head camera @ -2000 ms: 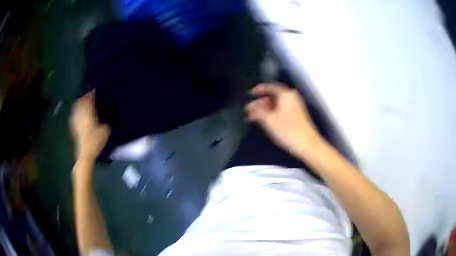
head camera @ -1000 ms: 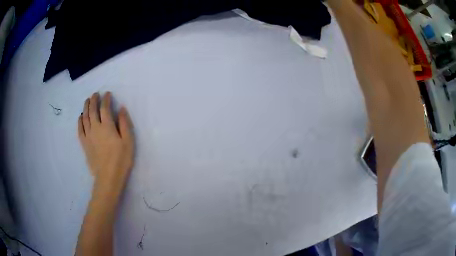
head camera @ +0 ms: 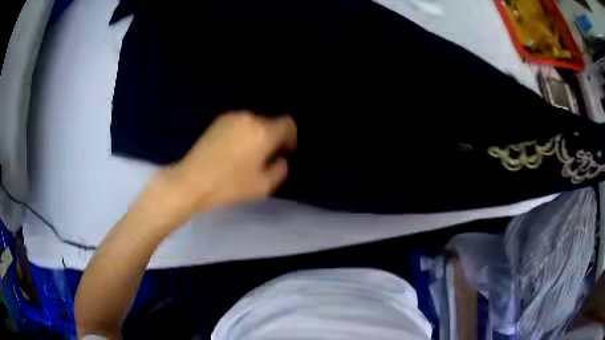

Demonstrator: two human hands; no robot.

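Note:
A large black fabric panel (head camera: 371, 106) lies across the white ironing table cover (head camera: 73, 99), wider than in my reach. Pale gold scroll decoration (head camera: 524, 155) shows on its right end. My left hand (head camera: 242, 159) is over the panel's near edge left of the middle, blurred, with fingers curled. I cannot tell whether it grips the fabric. My right hand is not in view. A dark cord (head camera: 46, 222) curls at the table's left edge.
A red-orange tray of yellow items (head camera: 537, 30) stands at the far right. Plastic-wrapped bundles (head camera: 550, 259) are below the table's right edge. Blue crates (head camera: 50, 299) are at the lower left. The table's front edge runs close to my white-clothed body (head camera: 325, 305).
The black fabric now spreads nearer across the table, with its gold decoration in view. My left hand has moved right and onto it. My right arm has left the picture, and the iron no longer shows.

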